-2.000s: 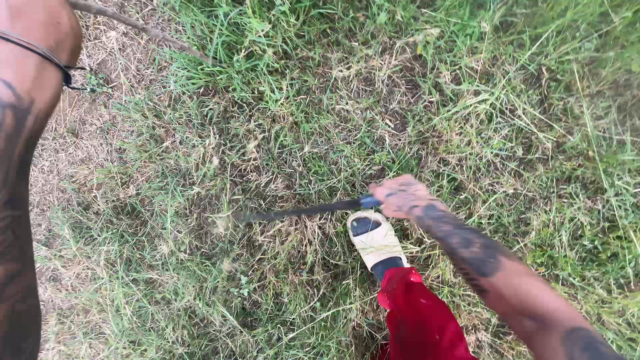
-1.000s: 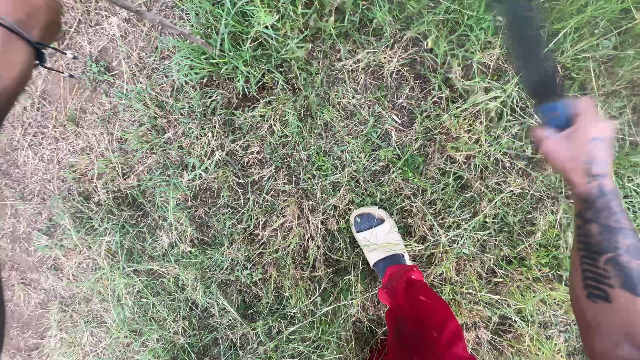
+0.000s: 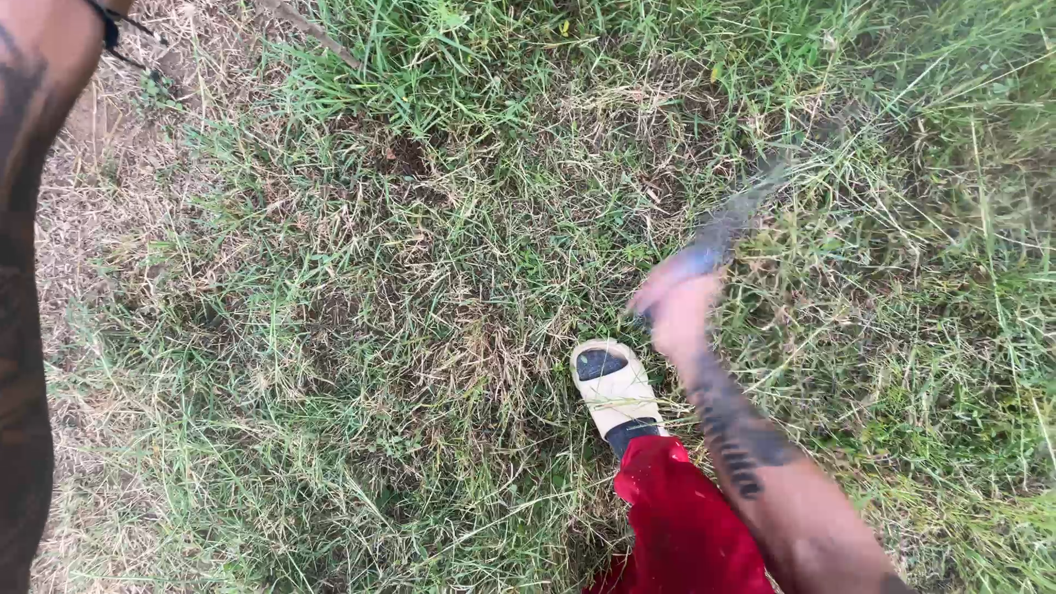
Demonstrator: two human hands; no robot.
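My right hand (image 3: 681, 305) is closed around the blue handle of a long dark blade (image 3: 747, 206), perhaps a machete. Motion blurs both, and the blade points up and right over the grass (image 3: 825, 289), its tip lost in the blur. Of my left arm (image 3: 33, 124), the bent forearm and a dark cord at the wrist show along the left edge; the left hand itself is out of the frame at the top left.
Close below my right hand is my foot in a cream slide sandal (image 3: 631, 400) and dark sock, under a red trouser leg (image 3: 689, 520). A stick (image 3: 309, 31) lies at the upper left, beside dry bare soil (image 3: 107, 157). Short and cut-looking grass covers the ground.
Two seconds ago the blade pointed left, just above the sandal. One second ago my right hand was farther up and right; it has come back down and left with the blade.
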